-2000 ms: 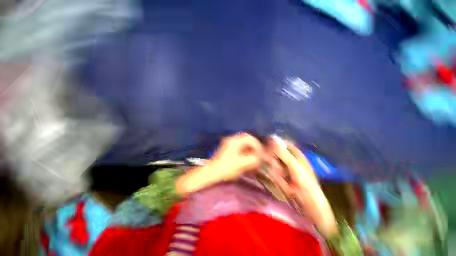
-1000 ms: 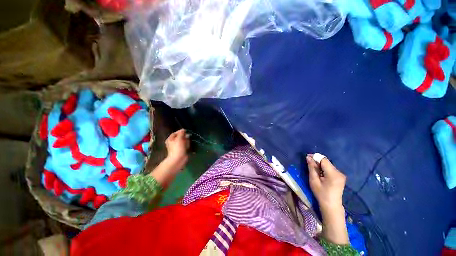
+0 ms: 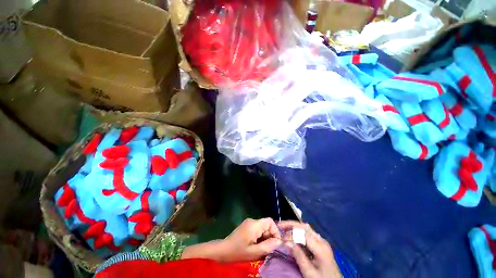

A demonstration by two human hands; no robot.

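My left hand (image 3: 254,239) and my right hand (image 3: 314,252) meet at the bottom centre, above the purple checked apron (image 3: 280,264). Their fingertips are pinched close together. A white wrap (image 3: 298,235) is on a finger of my right hand. A thin pale line, which looks like thread (image 3: 277,198), runs up from my fingertips near the table's edge. Anything else between the fingertips, such as a needle, is too small to tell. No plush toy is in my hands.
A basket (image 3: 48,209) of blue toys with red bows stands at left. Cardboard boxes (image 3: 109,70) are behind it. A clear plastic bag (image 3: 261,130) lies over the dark blue table cover (image 3: 370,201), near a container of red pieces (image 3: 228,43). Blue toys (image 3: 459,174) are piled at right.
My hands were wide apart and have come together at the bottom centre. The view has shifted, showing more of the boxes, the red pieces and the toy pile.
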